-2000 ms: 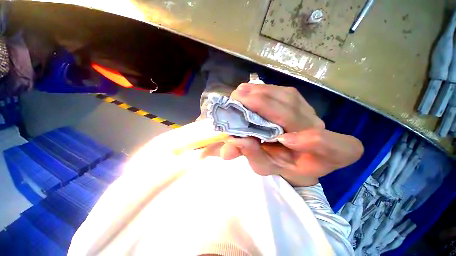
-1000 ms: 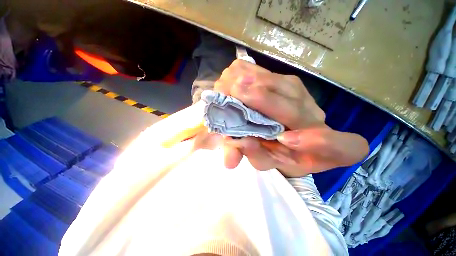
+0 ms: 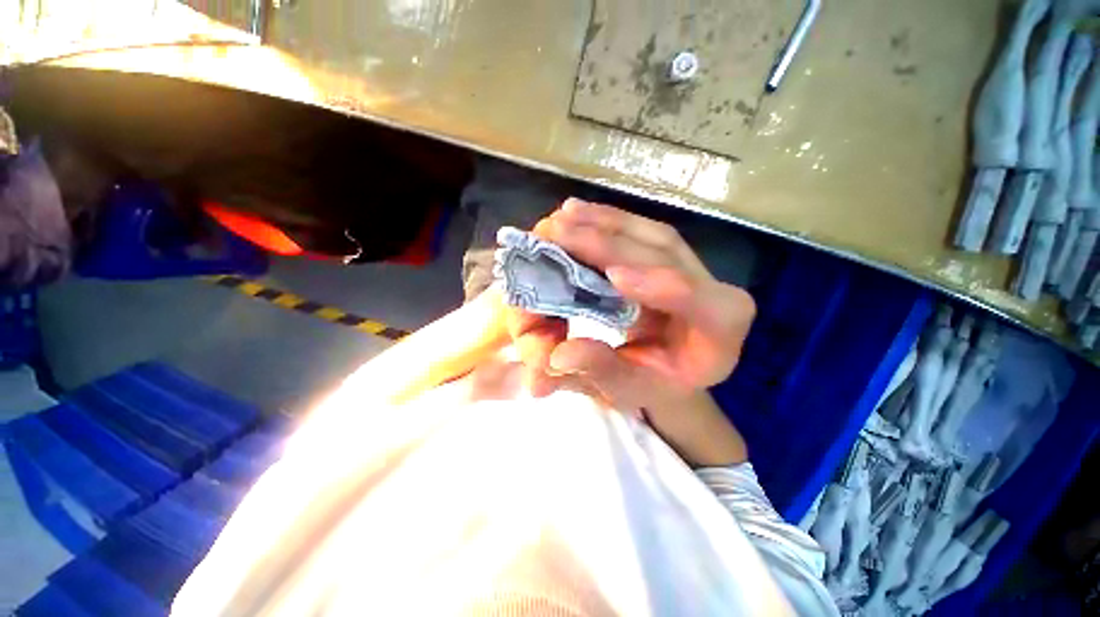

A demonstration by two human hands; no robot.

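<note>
A grey-white moulded plastic limb (image 3: pixel 565 287) is held close to my chest, its wide foot-shaped end with scalloped edge and darker grey recess turned up toward me. My right hand (image 3: pixel 657 295) is closed around its right side, fingers over the far side and thumb near the heel end. My left hand (image 3: pixel 495 350) is at its lower left side, overexposed and partly hidden by the limb and my sleeve; its fingers seem to support it from below. The limb's shaft is hidden behind the hands.
The tan bench (image 3: pixel 881 157) holds a brownish work pad (image 3: pixel 627 84), a small white cap (image 3: pixel 684 65), a pen-like tool (image 3: pixel 794 46) and a limb row (image 3: pixel 1025 133). A blue bin (image 3: pixel 832 398) with a loose limb pile (image 3: pixel 899 506) is at right, stacked blue crates (image 3: pixel 145 446) at left.
My right hand has shifted left and its fingers have changed position around the limb. The limb's wide end is tilted more steeply. The view has shifted, so the pad and pen-like tool appear further left.
</note>
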